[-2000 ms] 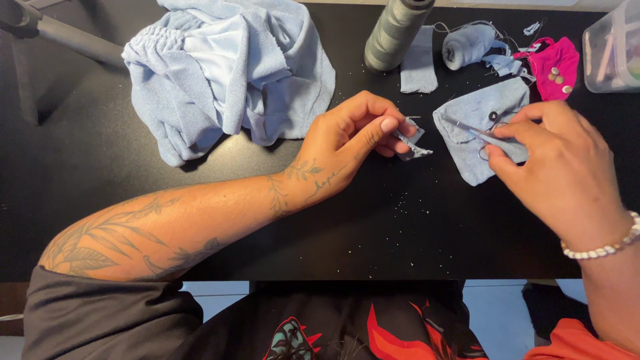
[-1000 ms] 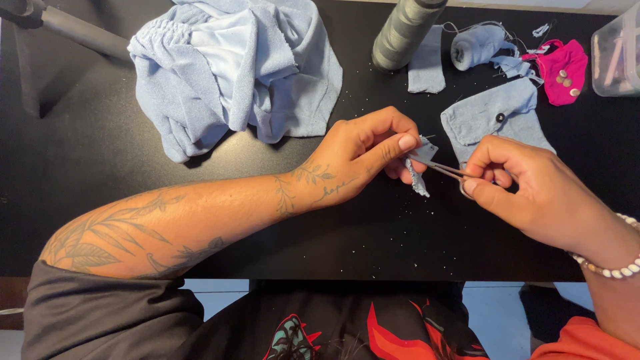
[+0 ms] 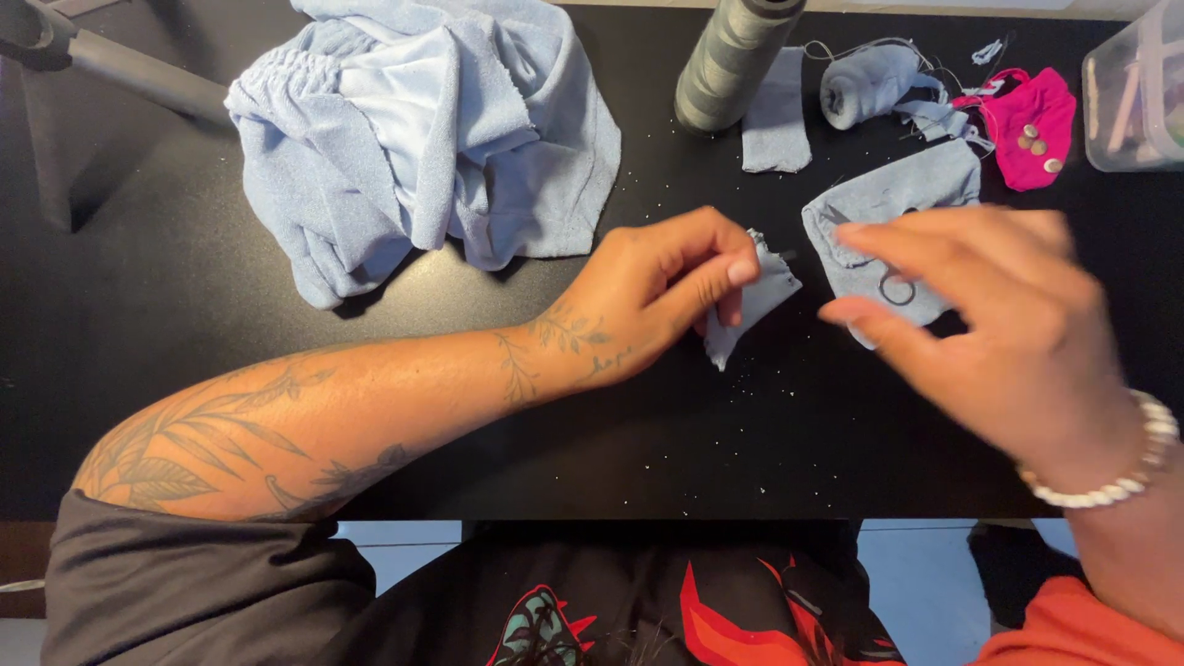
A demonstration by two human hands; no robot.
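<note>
Between its thumb and fingers, my left hand [image 3: 684, 277] pinches a small light-blue fabric piece [image 3: 760, 301] with frayed edges, just above the black table. My right hand [image 3: 980, 324], blurred, is over a light-blue fabric pouch [image 3: 934, 185], thumb and fingers apart with nothing seen between them. Small scissors lie on the pouch, partly hidden by that hand; one finger ring [image 3: 896, 288] and the blade tips show. A dark button on the pouch is mostly covered by the fingers.
A large crumpled light-blue garment [image 3: 416, 139] lies at the left. Behind are a grey thread cone [image 3: 735, 69], a flat blue fabric strip [image 3: 775, 120], a blue fabric roll [image 3: 865, 85], a pink cloth [image 3: 1027, 139] with several buttons and a clear plastic container [image 3: 1133, 102]. Lint dots the table [image 3: 592, 444].
One second ago my right hand held the scissors at the small fabric piece; now it has moved to the pouch, where the scissors lie. My left hand still holds the piece.
</note>
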